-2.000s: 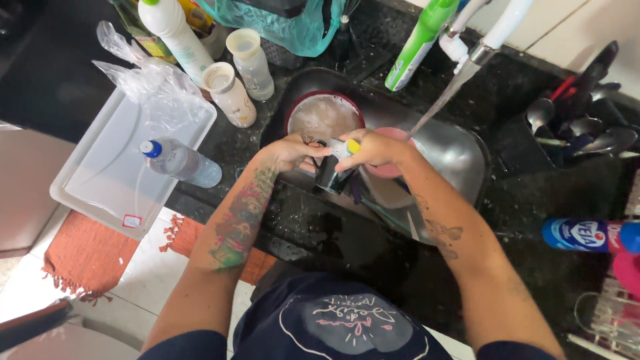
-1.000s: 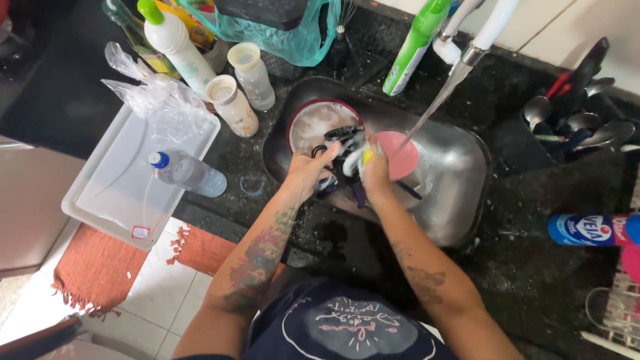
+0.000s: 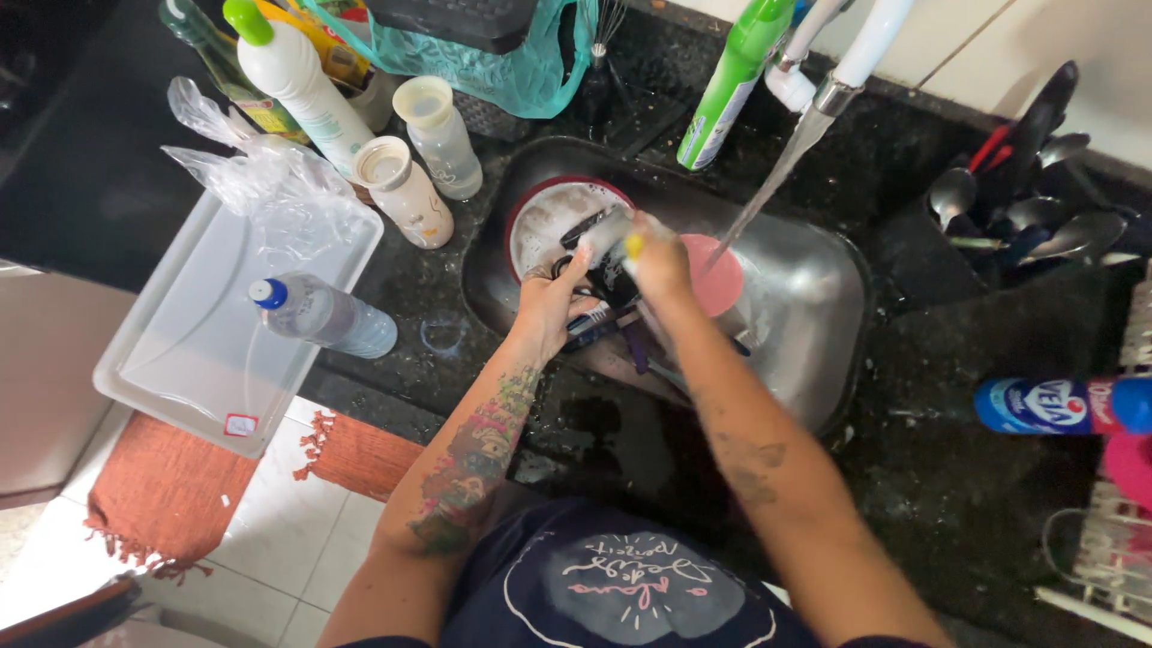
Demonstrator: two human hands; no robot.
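Observation:
My left hand [image 3: 553,301] grips a soapy black utensil [image 3: 614,277] over the left half of the steel sink [image 3: 810,306]; what kind it is cannot be told. Pressed against it, my right hand [image 3: 659,256] holds a yellow and white sponge [image 3: 635,246], blurred. Behind my hands sits a red-rimmed bowl [image 3: 553,211] of sudsy water. A pink bowl [image 3: 715,274] lies right of my right hand, under water running from the white faucet [image 3: 837,94]. Below my hands, several utensils, one with a purple handle [image 3: 634,346], lie partly hidden in the sink.
At left a clear bottle [image 3: 328,315] stands by a translucent plastic lid or tray [image 3: 117,360] with a plastic bag [image 3: 297,193] on it. Two jars [image 3: 405,193] and a white bottle [image 3: 301,85] stand behind. A green bottle [image 3: 733,85] is by the faucet, a cutlery holder [image 3: 999,243] at right.
Both hands stay together over the sink's left half, and the sponge has shifted against the black utensil. The pink bowl, partly covered by my right hand two seconds ago, shows more now.

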